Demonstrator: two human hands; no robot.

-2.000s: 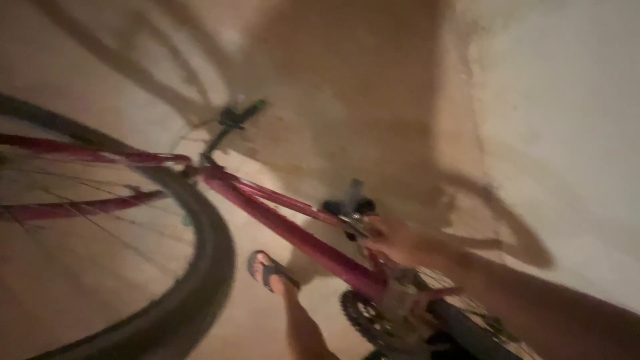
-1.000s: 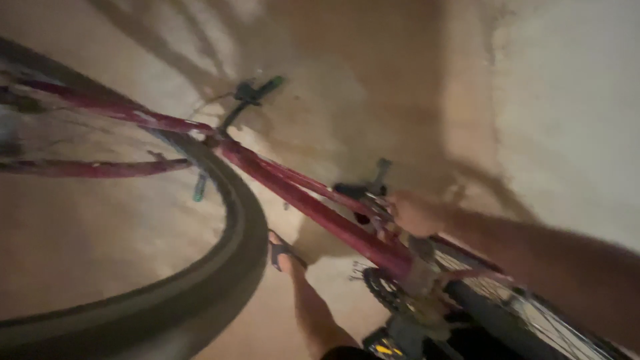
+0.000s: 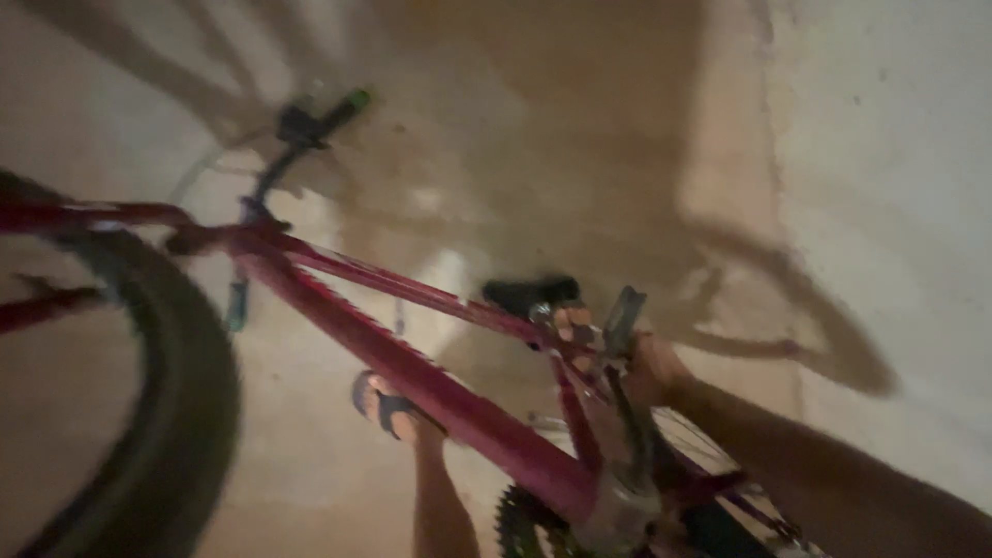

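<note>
A red bicycle frame (image 3: 434, 395) stands upside down, its handlebar (image 3: 283, 167) and black saddle (image 3: 531, 291) low by the floor. The front tyre (image 3: 186, 387) is large and close at the left. Near the lower middle are a toothed chainring (image 3: 515, 519), the blurred bottom bracket area (image 3: 620, 504) and a crank with a pedal (image 3: 624, 319). Neither of my hands can be made out. A bare limb enters from the right behind the pedal and seems to be a leg, leading to a sandalled foot (image 3: 577, 325) by the saddle. Blur hides finer detail.
Another sandalled foot (image 3: 395, 411) rests on the floor (image 3: 310, 480) left of the frame's large tube. A pale surface (image 3: 891, 155) borders the floor at the right. Spokes (image 3: 690, 434) show at the lower right, and bicycle shadows fall across the floor.
The pedal and crank stand differently against the frame, and the toes by the saddle now show more clearly. The view has shifted somewhat.
</note>
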